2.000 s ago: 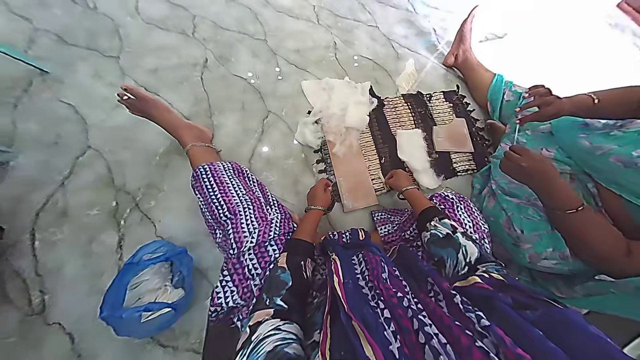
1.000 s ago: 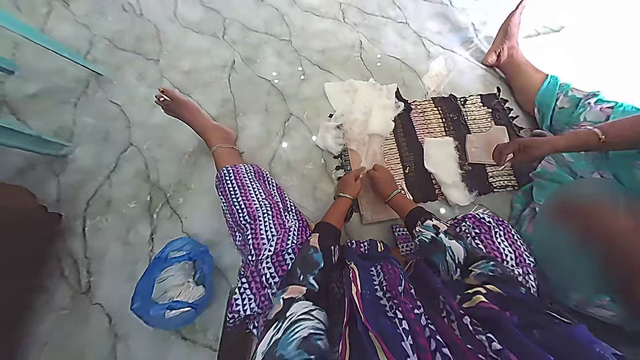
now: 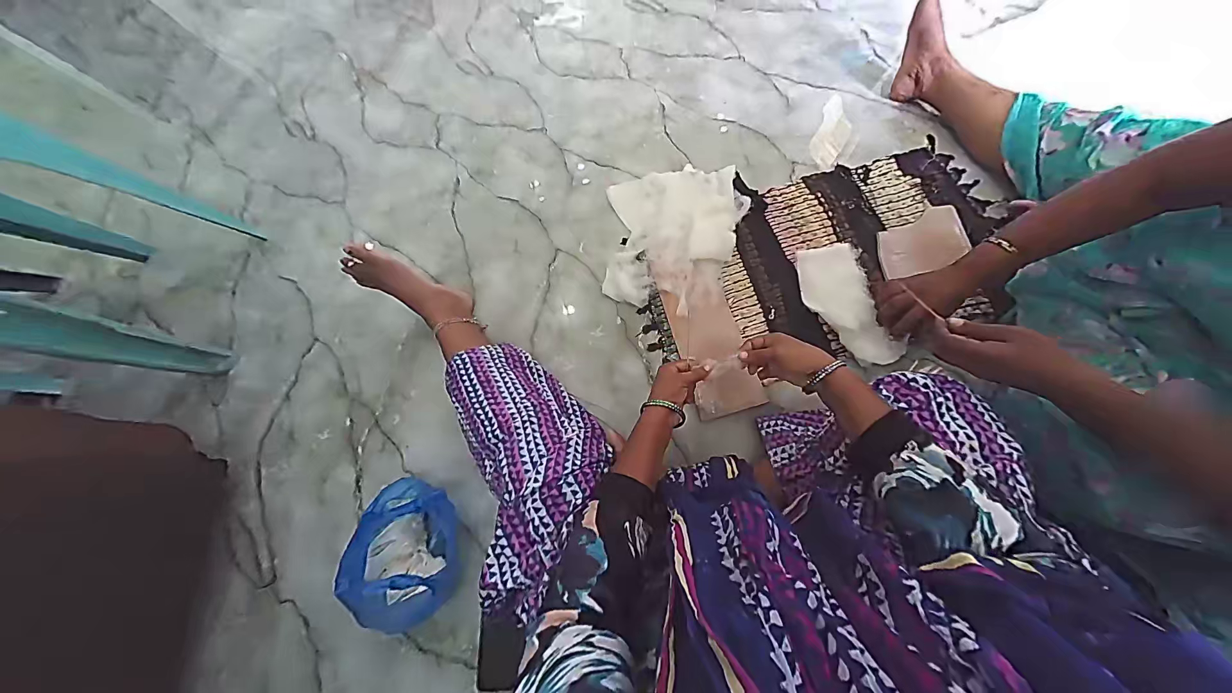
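My left hand (image 3: 679, 382) and my right hand (image 3: 778, 358) are raised over the near end of a tan board (image 3: 707, 332), fingertips pinched. A thin wisp of white fibre (image 3: 720, 366) seems to run between them. White cotton wool (image 3: 688, 217) lies on the board's far end and spreads beyond it. The board rests partly on a striped woven mat (image 3: 818, 207) in black and cream. Another cotton piece (image 3: 847, 298) lies on the mat, right of my right hand, and a second tan board (image 3: 924, 243) lies beyond it.
A co-worker's hands (image 3: 948, 318) hold a thin strand at the right, close to the mat. A blue plastic bag (image 3: 351, 577) with white material stands on the marble floor at left. Teal slats (image 3: 106, 173) and a dark brown object (image 3: 106, 539) are at the left edge.
My hands, together over the board one second ago, are now apart. The co-worker's hand has moved from the second board to the thin strand. The view has shifted left.
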